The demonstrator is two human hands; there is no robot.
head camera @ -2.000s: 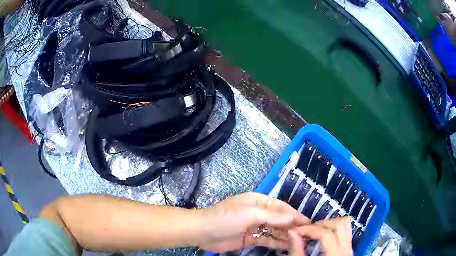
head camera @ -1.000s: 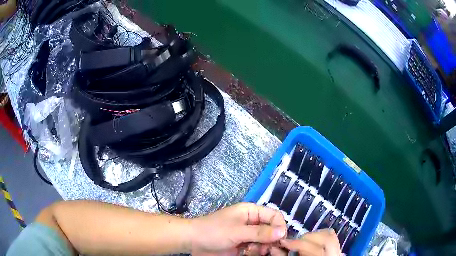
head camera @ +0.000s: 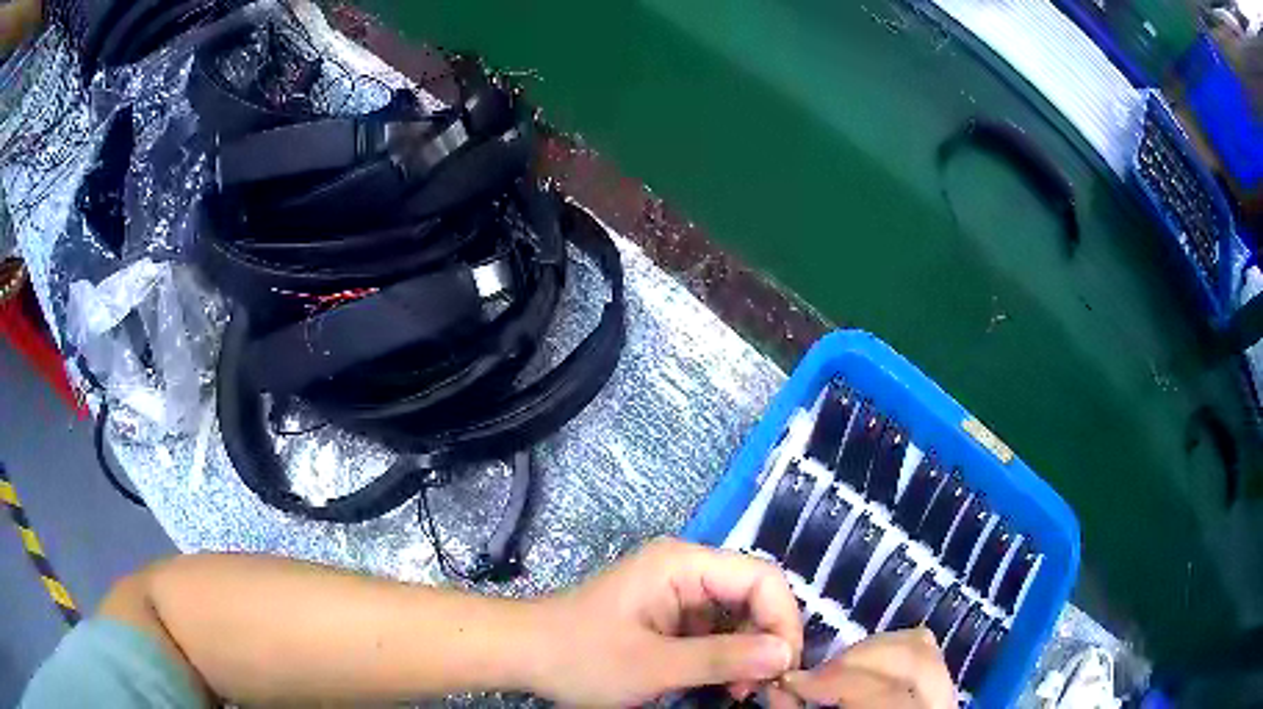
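Note:
A blue tray (head camera: 887, 363) holds slanted rows of black slider parts (head camera: 887, 589) with white dividers between them. My left hand (head camera: 679, 623) is over the tray's near left part, its thumb and fingertips pinched together. My right hand (head camera: 880, 675) is beside it at the frame's bottom edge, partly cut off, its fingertips meeting those of my left hand. Something tiny shows between the fingertips, too small and blurred to name. The fingers hide the near part of the tray.
Black headbands (head camera: 402, 319) with thin wires are piled on the silvery bench (head camera: 651, 416) at left, beside a clear plastic bag (head camera: 146, 333). Beyond is a green belt (head camera: 776, 166) with loose headbands (head camera: 1025, 159). A white bundle (head camera: 1087, 681) lies right of the tray.
My left hand has turned from an open palm holding small metal bits to a pinch with curled fingers. My right hand's fingertips have come to my left thumb. The view has shifted slightly.

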